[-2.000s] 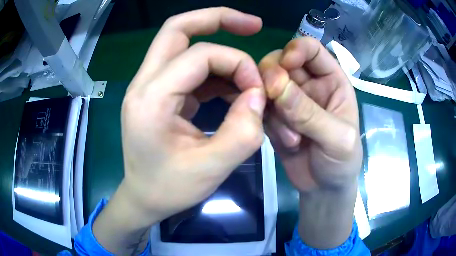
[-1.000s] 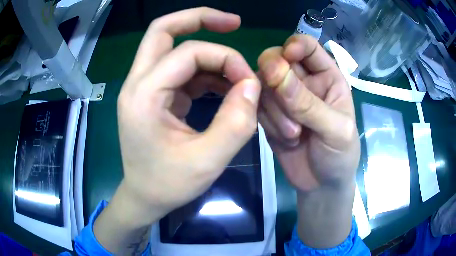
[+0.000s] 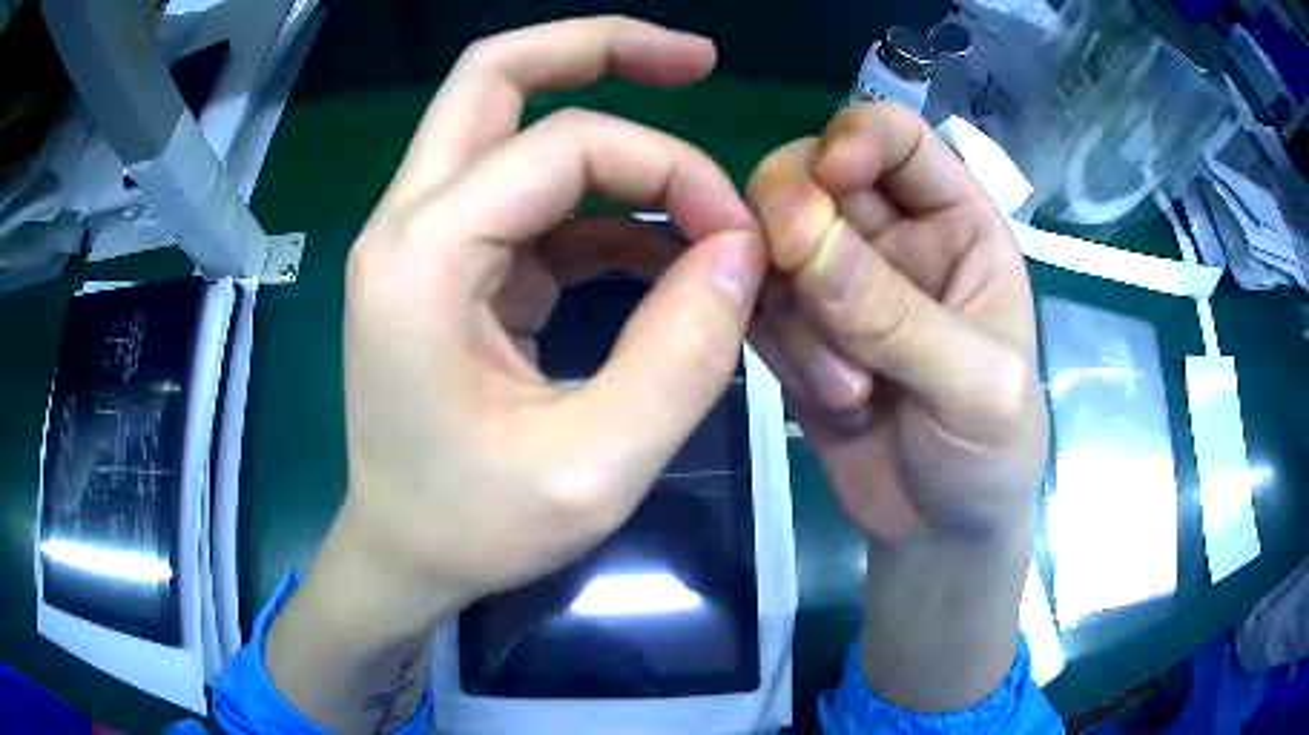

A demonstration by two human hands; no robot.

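My left hand (image 3: 488, 345) and my right hand (image 3: 912, 316) are bare and held up in the middle of the view, fingertips meeting. My left thumb and index fingertip press together; its other fingers curve above. My right thumb and index fingertip are also pinched together. Anything between the fingertips is too small to make out. Below my hands a glossy black sheet (image 3: 660, 646) lies on a white backing sheet (image 3: 775, 574), with a bright lamp reflection; my left hand covers much of it.
At left, another black printed sheet (image 3: 122, 445) lies on white sheets beside a metal stand (image 3: 216, 216). At right are a clear sheet (image 3: 1113, 474), a white strip (image 3: 1220, 460), a bottle (image 3: 893, 72), crumpled tissue (image 3: 983, 161) and clear bags (image 3: 1127, 129).
My hands parted slightly one second ago and now touch again at the fingertips, my left hand having moved a little right. The sheets have not moved.
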